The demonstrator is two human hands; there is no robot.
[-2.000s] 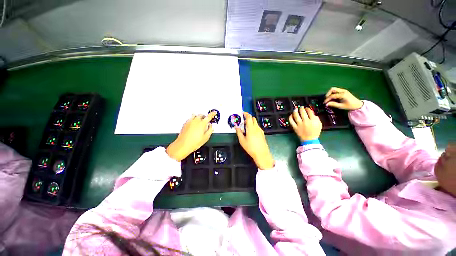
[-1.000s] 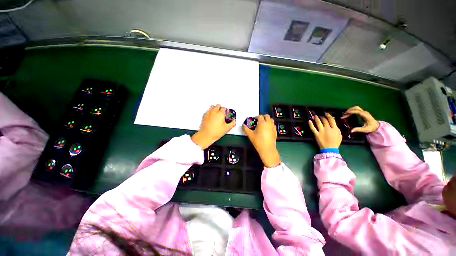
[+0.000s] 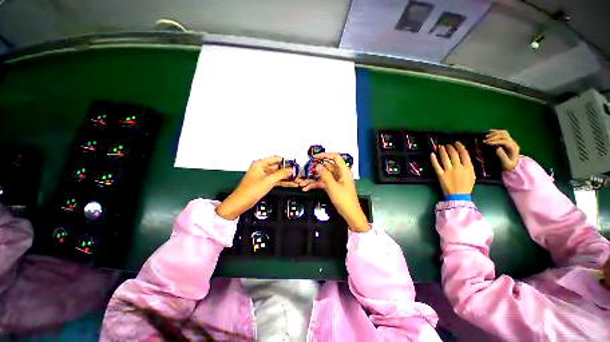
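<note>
My left hand point(image 3: 262, 182) holds a round black smartwatch unit point(image 3: 289, 167) between thumb and fingers, tilted on edge. My right hand point(image 3: 338, 189) holds another smartwatch unit point(image 3: 312, 167) close beside it. Both are just over the near edge of the white sheet point(image 3: 267, 107). Two more units show there, one point(image 3: 316, 151) just beyond my right fingers and one point(image 3: 346, 159) to their right. Below my hands lies the black compartment tray point(image 3: 294, 250), with lit units in the far row and one point(image 3: 260, 241) in the near row. My hands and sleeves hide part of it.
At the left a long black tray point(image 3: 110, 186) holds lit units in two rows. At the right a neighbouring worker's hands point(image 3: 455, 169) are over another tray point(image 3: 416, 176). A blue strip point(image 3: 363, 120) edges the sheet. A grey vented box point(image 3: 585, 127) stands far right.
The units in my hands have moved nearer each other and tilted. Two units now show beyond and right of my right fingers. The whole view has shifted slightly.
</note>
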